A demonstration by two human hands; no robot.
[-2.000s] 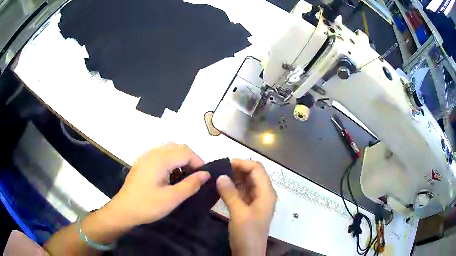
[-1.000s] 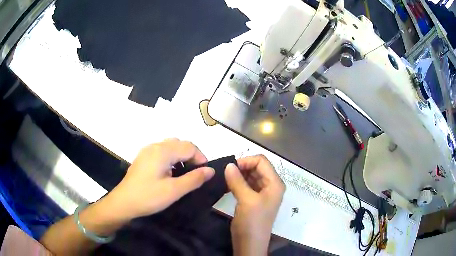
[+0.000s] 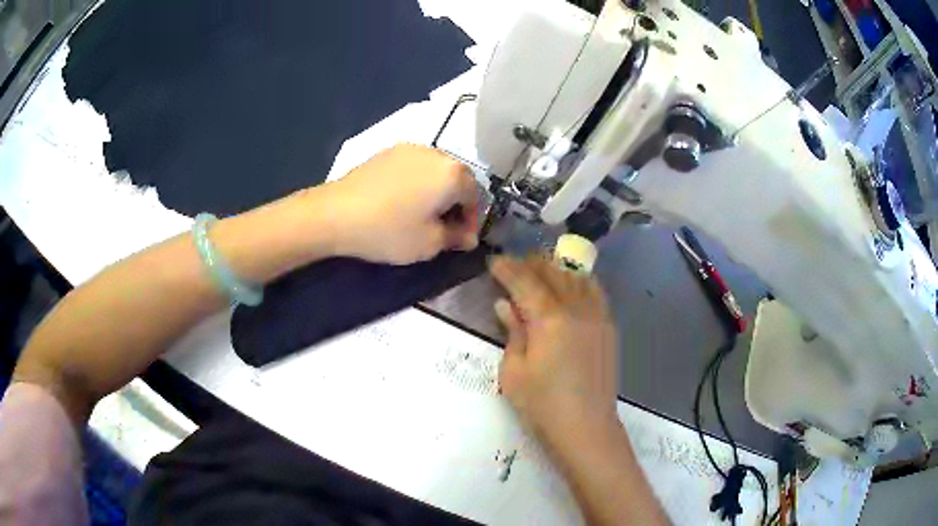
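Observation:
The black fabric workpiece (image 3: 329, 303) lies folded across the white table and the grey machine bed, its inner end close to the presser foot (image 3: 501, 205). My left hand (image 3: 411, 205) is curled with its fingertips on the fabric beside the needle area. My right hand (image 3: 555, 329) is slightly blurred; its fingertips touch the fabric's end in front of the presser foot. The needle tip and the fabric's very end are hidden by the fingers and the foot. The white sewing machine head (image 3: 658, 134) stands above.
A pile of black cut pieces (image 3: 257, 92) lies at the back left. A cream round knob (image 3: 575, 253) hangs by my right fingers. A red-and-black tool (image 3: 715, 283) lies on the grey machine bed (image 3: 658, 329). A black cable (image 3: 710, 385) loops at the machine's base.
Both hands have moved forward from the table's front edge to the needle area, bringing the fabric with them. The fabric now lies stretched out on the table and bed. The view has shifted closer.

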